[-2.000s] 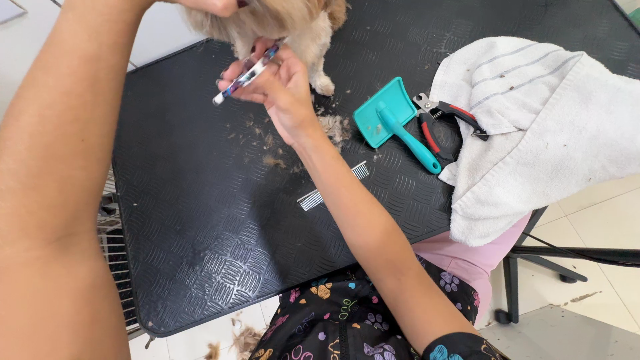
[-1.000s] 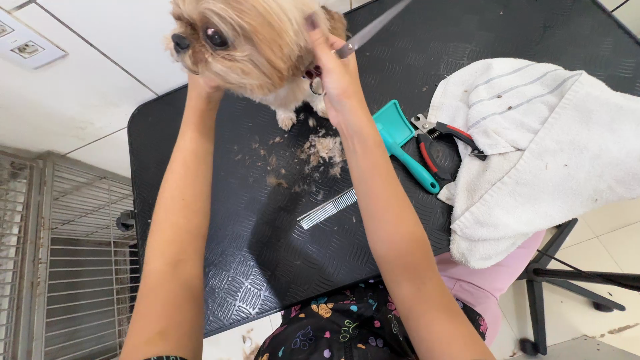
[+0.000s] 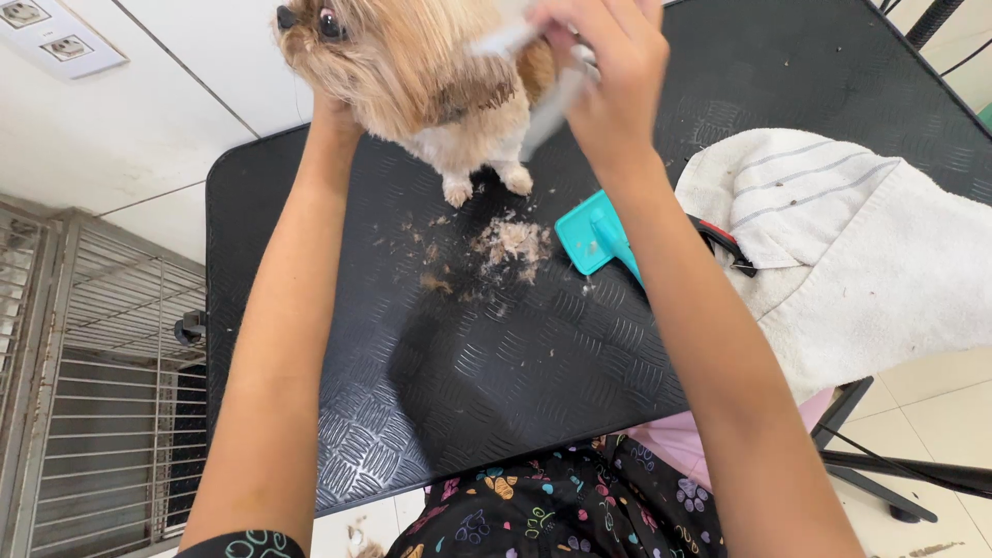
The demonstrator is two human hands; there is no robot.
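Observation:
A long-haired tan and white dog (image 3: 411, 70) sits at the table's far edge, its head turned left. Under its jaw is my left hand (image 3: 339, 112), holding the head, with the fingers hidden behind the fur. My right hand (image 3: 612, 70) is beside the dog's ear and neck, closed around blurred metal grooming tools (image 3: 554, 116); finger rings of scissors seem to show among the fingers. Below the dog lies a pile of cut hair (image 3: 515, 244). A teal slicker brush (image 3: 593, 232) rests right of the pile, its handle partly behind my right forearm.
A white towel (image 3: 876, 294) covers the right side of the black textured grooming table (image 3: 364, 310). Nail clippers with red and black handles (image 3: 725, 240) lie against it, partly hidden by my forearm. A wire cage (image 3: 108, 372) stands left of the table, below a wall socket plate (image 3: 66, 46).
The metal comb that lay on the table is gone from there. My left hand has come under the dog's jaw since the first frame. The view has shifted toward the dog's head.

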